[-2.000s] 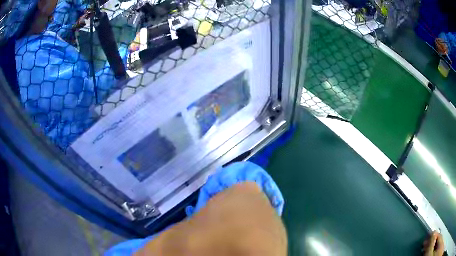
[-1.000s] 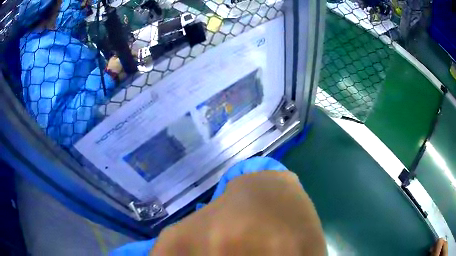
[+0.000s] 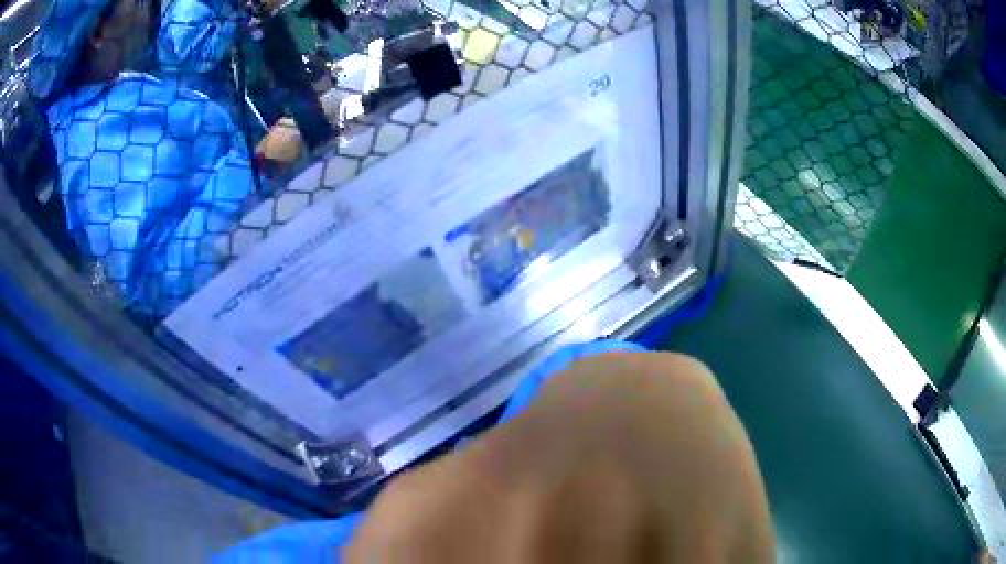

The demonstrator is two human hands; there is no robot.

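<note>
My left hand (image 3: 585,474) is large, close and blurred at the bottom centre, with blue sleeve cloth at its lower left and behind it. Its fingers cannot be made out, nor whether it holds anything. Only a sliver of my right hand (image 3: 985,559) shows at the bottom right corner, beside the white rail. Beyond my left hand, a white work instruction sheet (image 3: 386,209) with two photos hangs tilted on the metal-framed mesh. My left hand overlaps the lower edge of the frame.
The dark green bench mat (image 3: 805,408) lies right of the frame. The white conveyor rail (image 3: 871,331) curves past it, with small black fittings, and the brighter green belt (image 3: 927,220) is beyond. Behind the mesh, a person in blue (image 3: 154,176) is at a cluttered bench.
The whole view has shifted, so the frame, sheet and rail lie further right. My left hand looks larger and further right. My right hand has almost left the picture at the bottom right.
</note>
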